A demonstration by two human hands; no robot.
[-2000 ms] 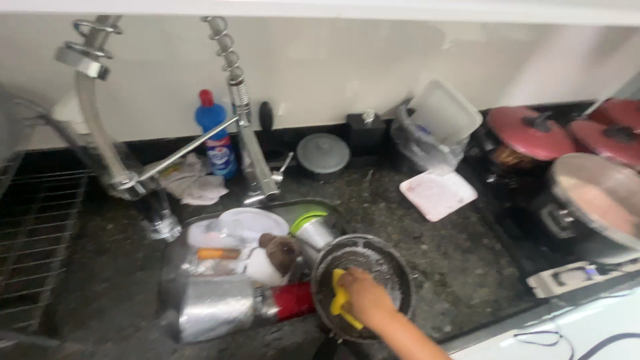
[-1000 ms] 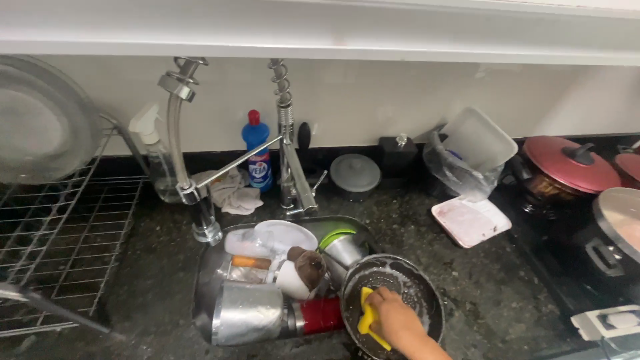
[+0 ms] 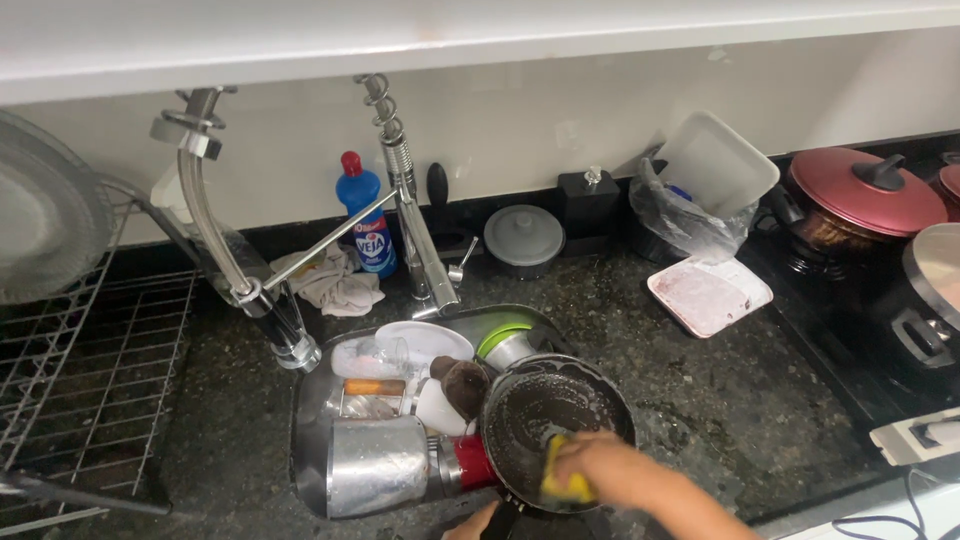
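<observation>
My right hand (image 3: pixel 611 466) grips a yellow sponge (image 3: pixel 562 472) pressed on the inside of a dark frying pan (image 3: pixel 551 405) streaked with suds. At the bottom edge, my left hand (image 3: pixel 474 523) is at the pan's black handle (image 3: pixel 501 521), its fingers mostly cut off by the frame. The pan rests over the right side of the sink (image 3: pixel 304 450). Beside it in the sink lie an aluminium pot (image 3: pixel 379 465), a red item (image 3: pixel 474 461), a white cup (image 3: pixel 439 409), a white plate (image 3: pixel 431 341), a clear glass (image 3: pixel 382 356) and a green-rimmed container (image 3: pixel 506 341).
A spring faucet (image 3: pixel 420 232) rises behind the sink, near a blue cleaner bottle (image 3: pixel 367 217) and a cloth (image 3: pixel 337 281). A wire dish rack (image 3: pixel 127 352) stands left. A foam tray (image 3: pixel 709 294), a bagged container (image 3: pixel 686 210) and a red-lidded pot (image 3: pixel 862 191) are at right.
My right hand and the sponge have moved toward the lower part of the pan. My left hand now shows at the handle. The view has shifted.
</observation>
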